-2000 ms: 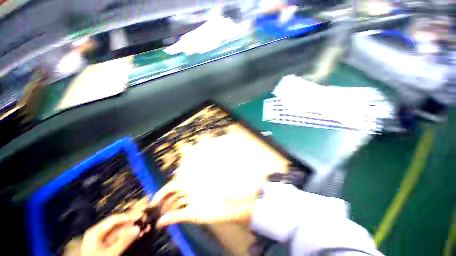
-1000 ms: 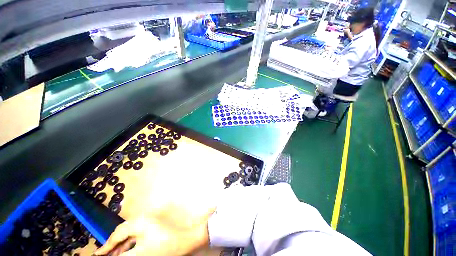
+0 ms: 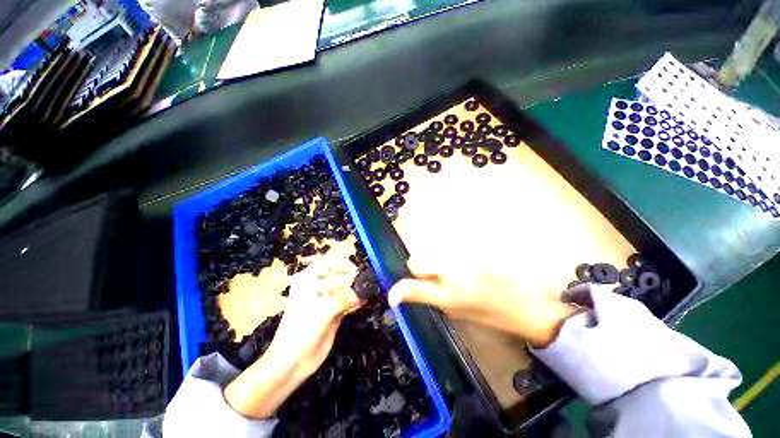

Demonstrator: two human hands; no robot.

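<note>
The blue bin (image 3: 182, 282) holds many small black parts (image 3: 248, 227) over a tan liner. My left hand (image 3: 308, 308) is over the bin with a round black part (image 3: 366, 284) at its fingertips. My right hand (image 3: 479, 301) reaches over the bin's right rim, fingertips close to that part; whether it grips anything is unclear. The black tray (image 3: 590, 192) right of the bin has black rings (image 3: 434, 145) at its far end. Thicker black ring parts (image 3: 604, 274) lie at its right corner and one near its near edge.
White sheets with rows of black circles (image 3: 676, 154) lie on the green bench at right. A pocketed black tray (image 3: 98, 364) and dark stacked trays (image 3: 68, 257) are at left. A dark green channel (image 3: 410, 68) runs behind. A tan board (image 3: 274, 38) and a person's pale sleeve are beyond it.
The view has swung left, bringing the whole bin and the left-side trays into sight. My left hand, out of view one second ago, now shows over the bin with a black part.
</note>
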